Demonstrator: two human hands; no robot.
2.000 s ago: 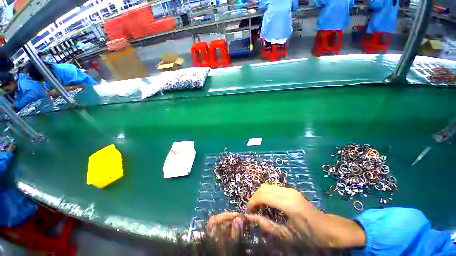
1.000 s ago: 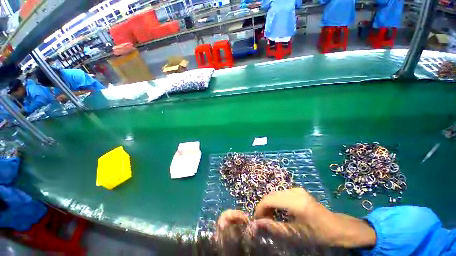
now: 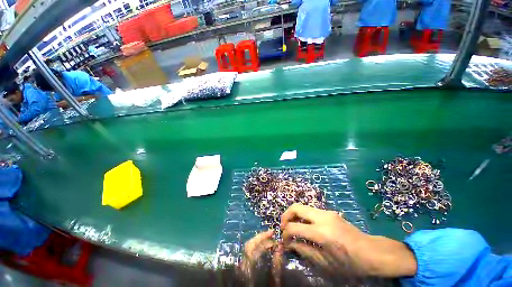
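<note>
A heap of small shiny rings (image 3: 280, 190) in copper, silver and dark tones lies on a clear ribbed tray (image 3: 343, 190) in front of me. My right hand (image 3: 331, 238), in a blue sleeve, is at the heap's near edge with its fingers curled together. My left hand (image 3: 259, 249) is low in the picture beside it, blurred and partly covered by a dark blur at the bottom edge. The fingertips of both hands meet or nearly meet. Whether a ring is between them cannot be made out.
A second ring heap (image 3: 412, 188) lies on the green surface (image 3: 269, 126) at right. A yellow tray (image 3: 122, 185), a white tray (image 3: 204, 176) and a paper slip (image 3: 288, 155) lie left and behind. A filled bag (image 3: 208, 87) is on the far ledge. People in blue sit beyond.
The view has shifted slightly back and forth. My right hand's fingers have moved a little at the heap's near edge, close to my left fingertips. The heaps look much the same.
</note>
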